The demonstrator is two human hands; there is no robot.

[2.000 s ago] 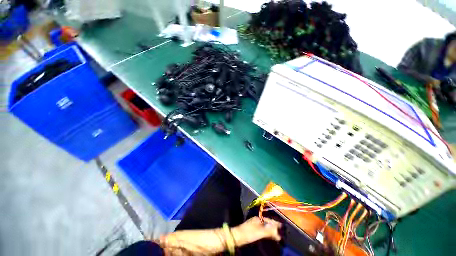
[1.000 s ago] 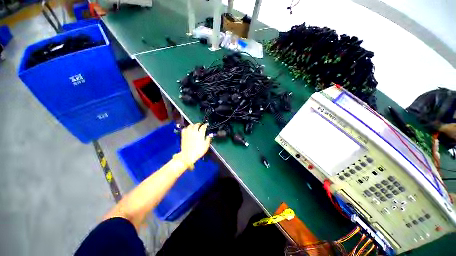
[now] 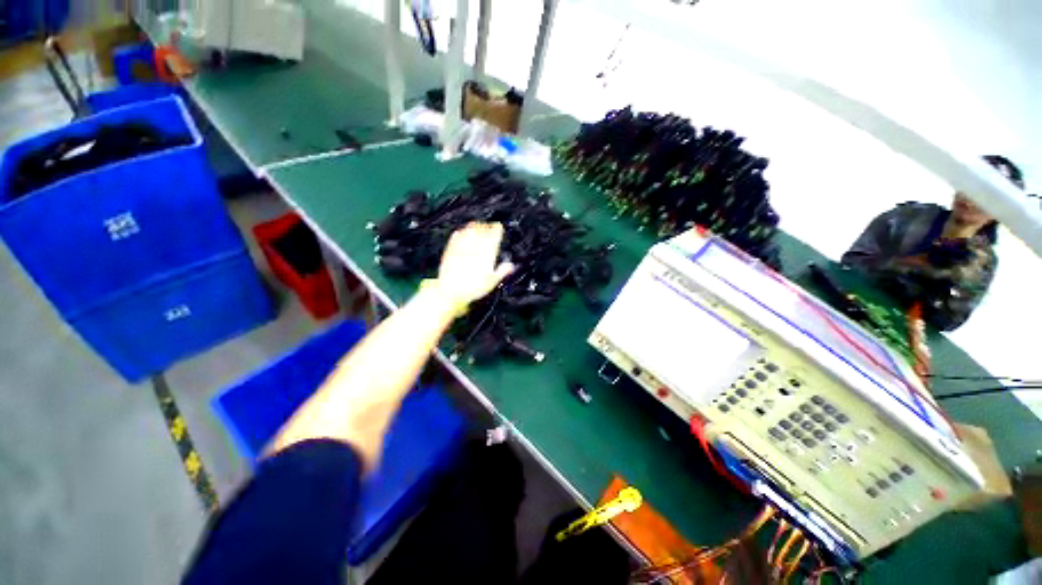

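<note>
My left hand (image 3: 470, 263) reaches over the near part of a tangled black cable pile (image 3: 528, 238) on the green bench. Its fingertips are over the cables; whether they grip one cannot be told. My right hand is not in view. The cream tester (image 3: 788, 400) stands right of the pile. Red, orange and yellow test leads (image 3: 786, 542) hang from its lower front. An orange fixture board (image 3: 654, 537) lies at the bench edge with a yellow piece (image 3: 601, 513) at its left end.
A larger black cable heap (image 3: 674, 171) lies behind the tester. Stacked blue totes (image 3: 120, 246) holding black items stand at left, a red bin (image 3: 299, 265) beside them. Another blue tote (image 3: 417, 457) is below the bench edge. A person (image 3: 931, 251) sits across the bench.
My left hand has moved from the bench edge up onto the cable pile. Two seconds ago it was low, near the leads. The camera view has shifted.
</note>
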